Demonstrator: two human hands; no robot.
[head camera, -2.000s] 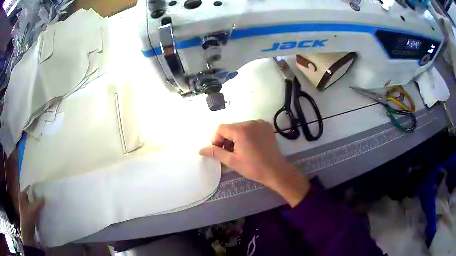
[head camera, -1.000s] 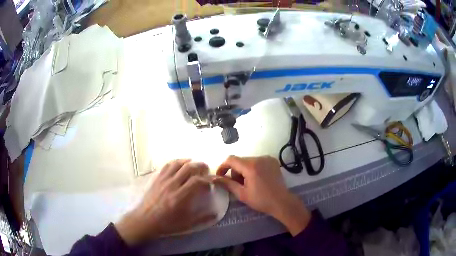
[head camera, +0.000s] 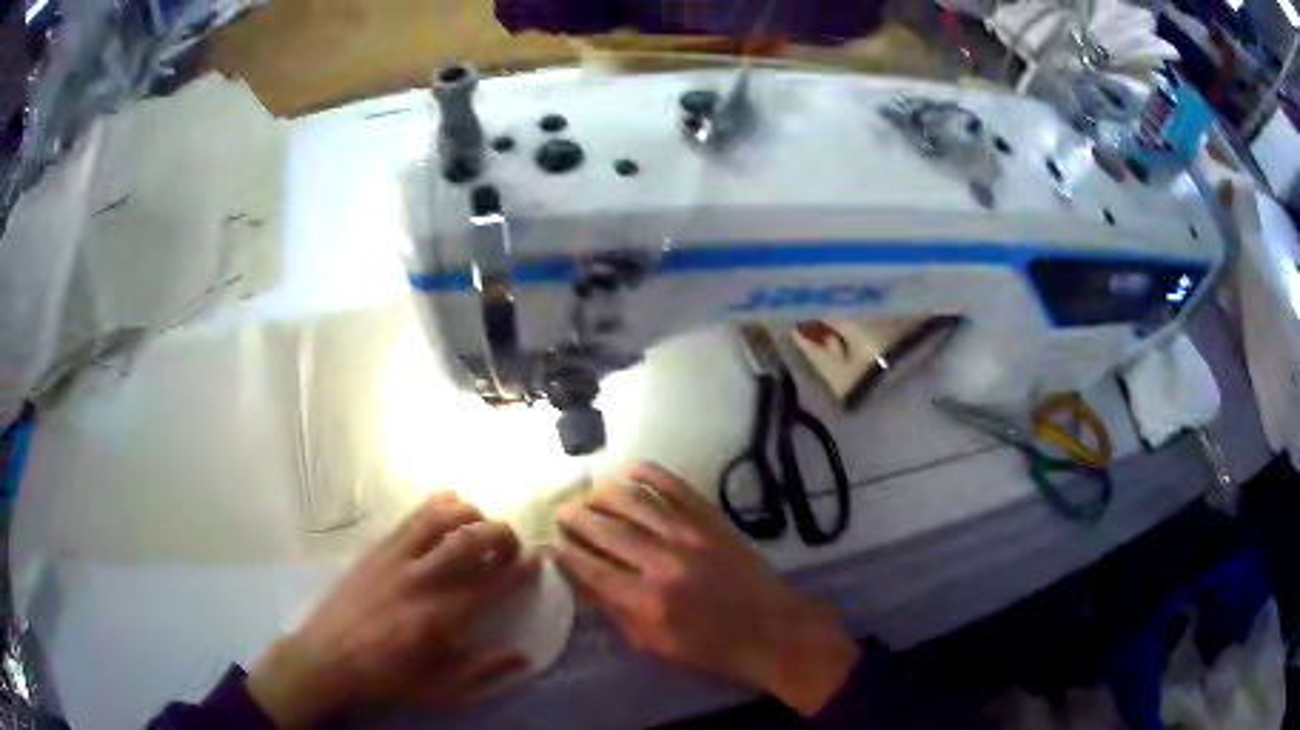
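A cream garment panel (head camera: 186, 428) with a narrow rectangular pocket detail lies left of the needle area. A whiter pocket piece (head camera: 157, 635) with a rounded end lies along its front edge. My left hand (head camera: 414, 606) lies on the white piece, fingers towards the needle. My right hand (head camera: 663, 578) is beside it, fingertips at the cloth edge just in front of the presser area; the frame is blurred and the fingertips' hold is unclear. The white sewing machine (head camera: 684, 214) with a blue stripe stands behind the hands, its lamp lit.
Black-handled shears (head camera: 784, 464) lie right of my right hand. A tan cone (head camera: 870, 354) lies under the machine arm. Small scissors (head camera: 1062, 456) with yellow and green handles lie further right. Stacked cream panels (head camera: 136, 214) are at the upper left. A white cloth scrap (head camera: 1172, 392) is at the right.
My left hand has come from the far left edge onto the cloth beside my right hand. My right hand's fingers have flattened onto the cloth. The view has shifted.
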